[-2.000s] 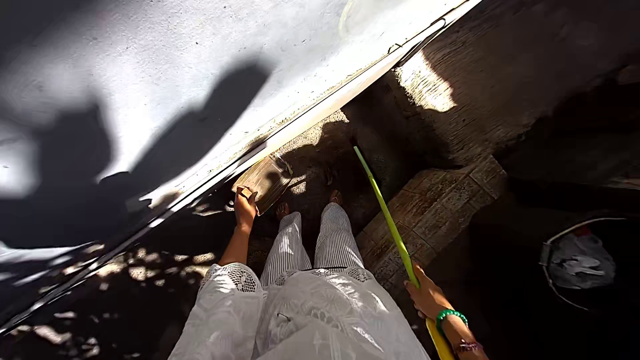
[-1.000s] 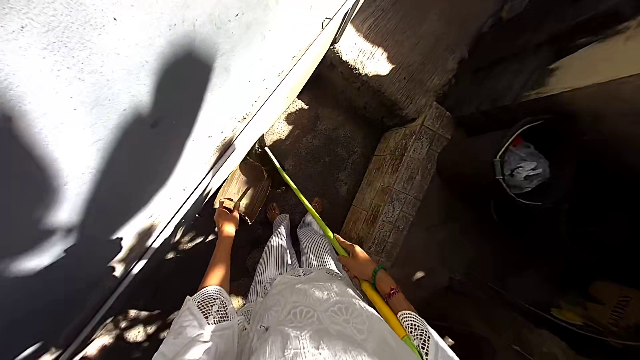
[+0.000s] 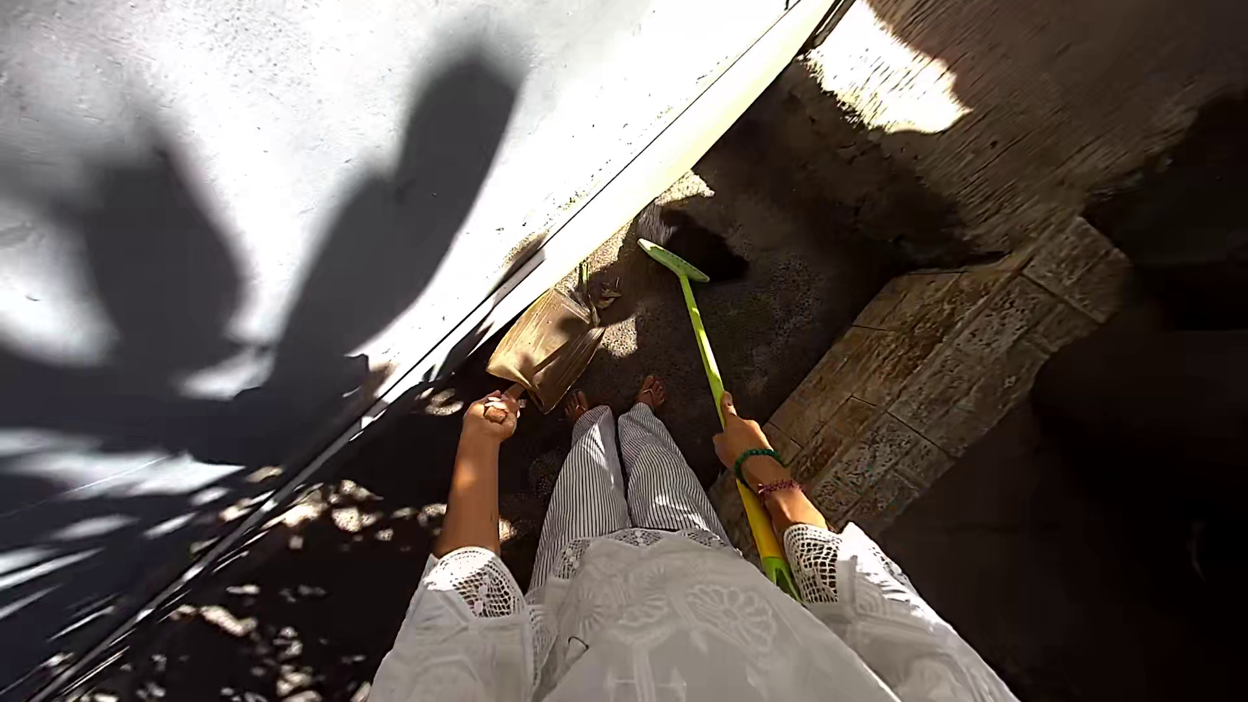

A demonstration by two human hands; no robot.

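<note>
My left hand [image 3: 494, 413] is closed on the short handle of a brown dustpan [image 3: 548, 343], which lies tilted near the foot of the white wall. Leaves and small debris [image 3: 595, 292] lie at the dustpan's far edge. My right hand [image 3: 741, 444] grips a long green and yellow broom [image 3: 704, 336]. The broom's light green head [image 3: 673, 260] is beyond and to the right of the dustpan, apart from it. Its bristles cannot be made out in the shadow. The yellow end of the handle passes under my right forearm.
A white wall [image 3: 604, 117] with dark shadows on it runs diagonally along the left. To the right, a raised stone-tiled step [image 3: 907, 380] borders the rough ground [image 3: 760, 302]. My bare feet [image 3: 650, 392] stand between them. Sunlit patches and deep shadow break up the ground.
The broom's head shows now, where earlier only a thin green end was visible. My left hand still holds the dustpan by the wall. The view has shifted, and the bucket-like container at right is out of sight.
</note>
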